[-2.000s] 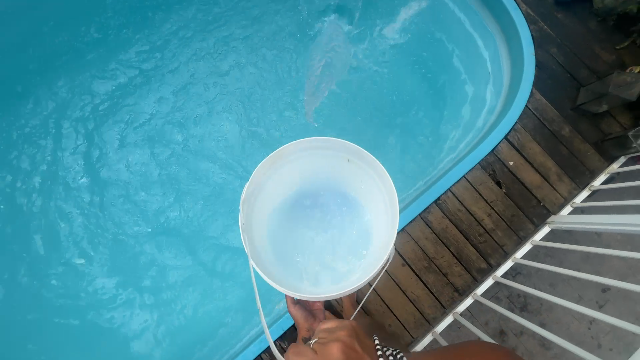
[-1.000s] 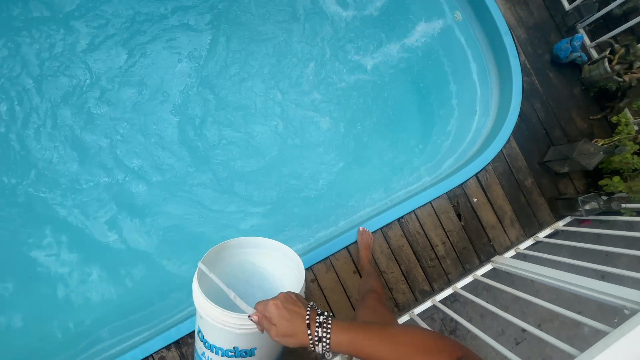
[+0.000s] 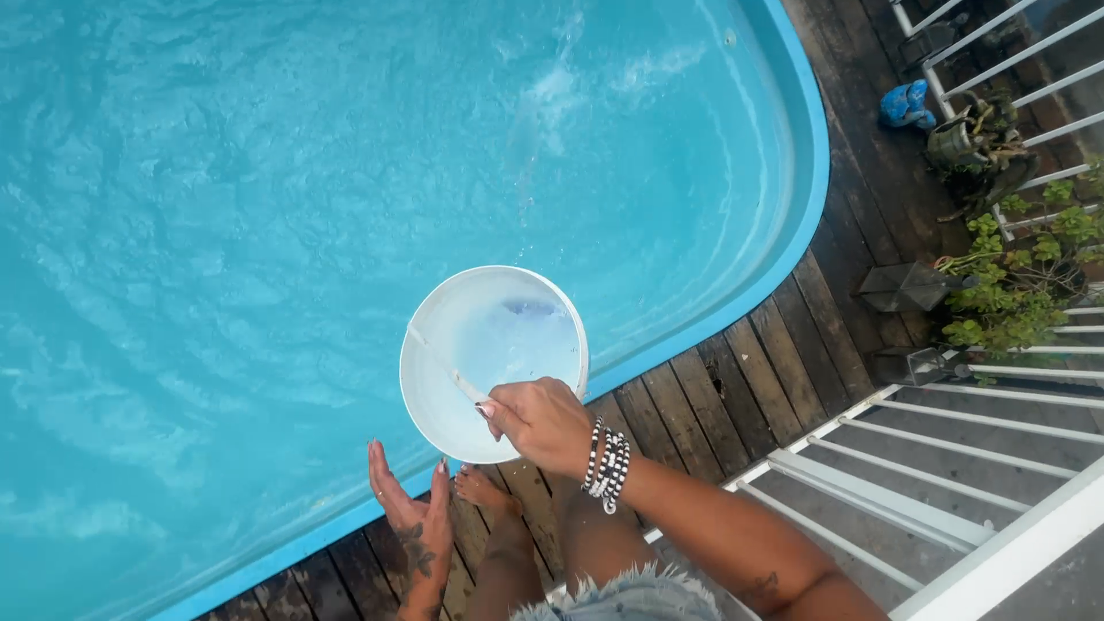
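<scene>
A white plastic bucket (image 3: pixel 496 358) hangs over the blue rim of a swimming pool (image 3: pixel 716 332), its open mouth facing up toward me. Bluish-white residue or liquid shows inside; which of the two I cannot tell. My right hand (image 3: pixel 543 423), with beaded bracelets at the wrist, grips the bucket's handle (image 3: pixel 440 362), which crosses the mouth. My left hand (image 3: pixel 410 496) is just below and left of the bucket, fingers spread and holding nothing. Drops and a splash (image 3: pixel 552 86) show in the pool water (image 3: pixel 216 216) beyond the bucket.
My bare feet (image 3: pixel 485 487) are on a wet wooden deck (image 3: pixel 690 397) along the pool edge. White metal railing (image 3: pixel 914 431) runs at the right. Glass lanterns (image 3: pixel 906 285), a green plant (image 3: pixel 992 302) and a blue figurine (image 3: pixel 906 105) stand on the far right deck.
The bucket has moved out over the pool's edge from its lower place one second ago, my right hand still on the handle. My left hand has come into view, empty.
</scene>
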